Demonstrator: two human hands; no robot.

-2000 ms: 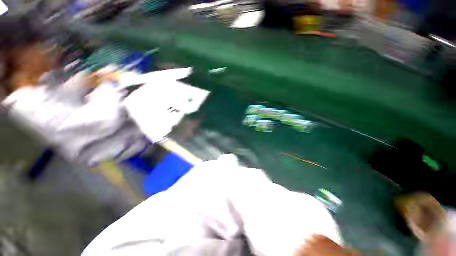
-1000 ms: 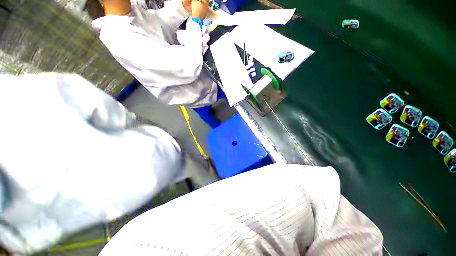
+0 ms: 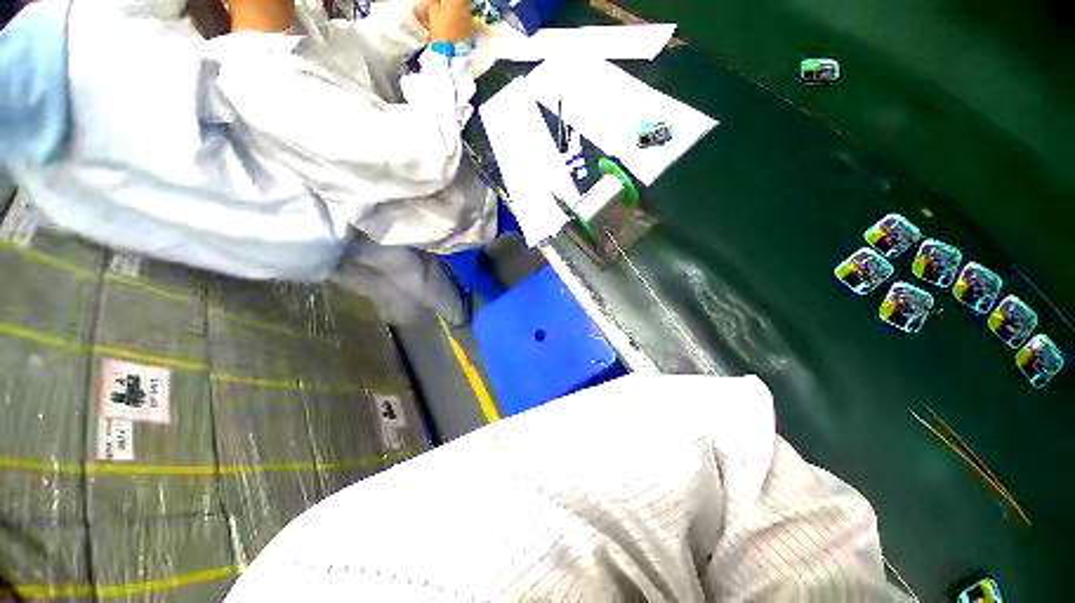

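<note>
Neither of my hands is in view; only my white striped sleeve shows at the bottom. Several circuit boards (image 3: 907, 306) with pale blue rims and yellow patches lie grouped on the dark green mat (image 3: 813, 436) at the right. Brown tweezers (image 3: 973, 463) lie on the mat below them. Another board (image 3: 980, 591) is cut off by the bottom edge. One board (image 3: 819, 71) lies alone at the upper right. One board (image 3: 654, 134) lies on white paper (image 3: 607, 100). A solder reel (image 3: 605, 203) with green edges stands at the bench edge, its thin wire running towards my sleeve.
A worker in a white smock (image 3: 354, 141) sits at the bench on the left, a blue band at the wrist. Another person in pale clothing (image 3: 153, 153) is behind. A blue stool (image 3: 542, 342) is beside the bench. Wrapped cartons (image 3: 259, 412) stand at the lower left.
The person in pale clothing has moved from the lower left to the upper left, uncovering the cartons. The view has shifted slightly, and a board now shows at the bottom right.
</note>
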